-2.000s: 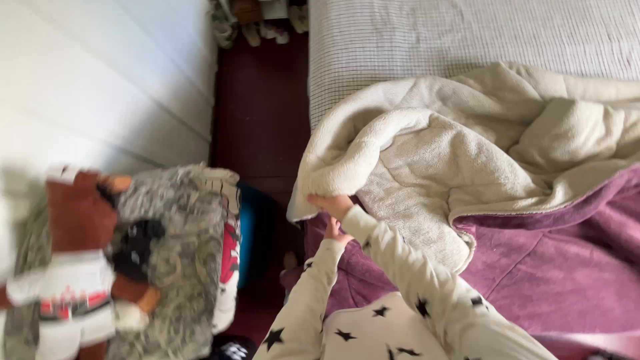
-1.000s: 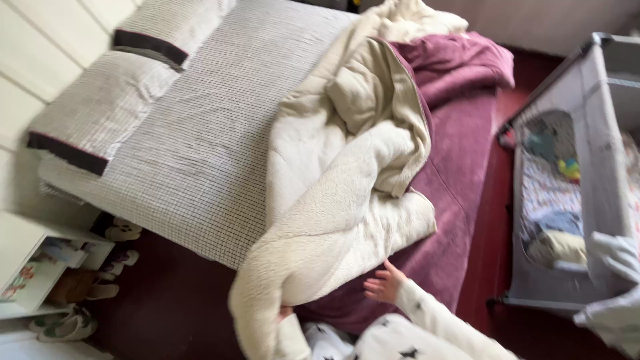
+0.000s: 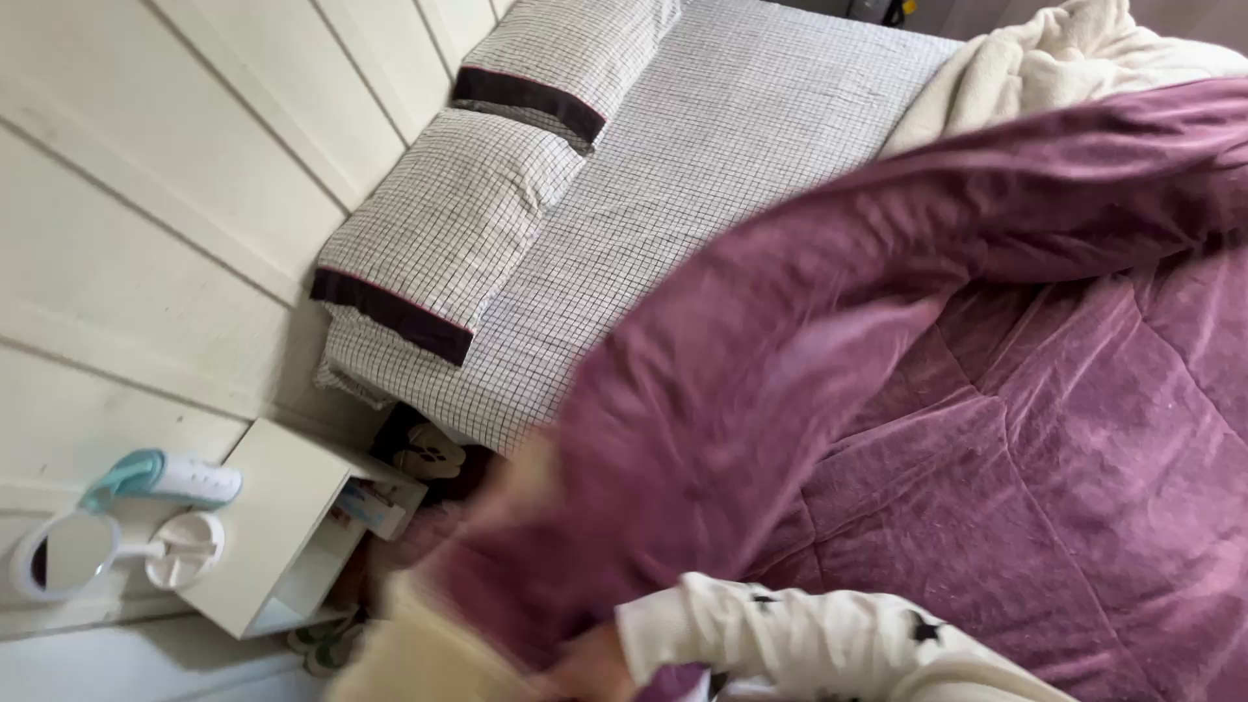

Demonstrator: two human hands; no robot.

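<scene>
A purple blanket (image 3: 1063, 468) with a cream fleece underside covers the near right part of the bed. Its raised fold arches over the checked sheet (image 3: 770, 107) and comes down toward the bottom of the view, blurred. At the bottom, my right hand (image 3: 593, 667), in a white sleeve with black stars, is closed on the purple cloth. Fleece (image 3: 419, 643) shows blurred to the left of that hand. I cannot make out my left hand; the blanket may hide it.
Two checked pillows (image 3: 448, 205) with dark bands lie along the white panelled wall (image 3: 146, 214). Beside the bed stands a white nightstand (image 3: 273, 517) with a round mirror (image 3: 73, 554) and a teal-and-white bottle (image 3: 195, 480) near it. Footwear (image 3: 429, 453) lies by the bed.
The blanket's near part, cream side up before, now shows its purple side and is raised over the bed's edge. My right hand, open a second ago, has closed on it. The view has swung.
</scene>
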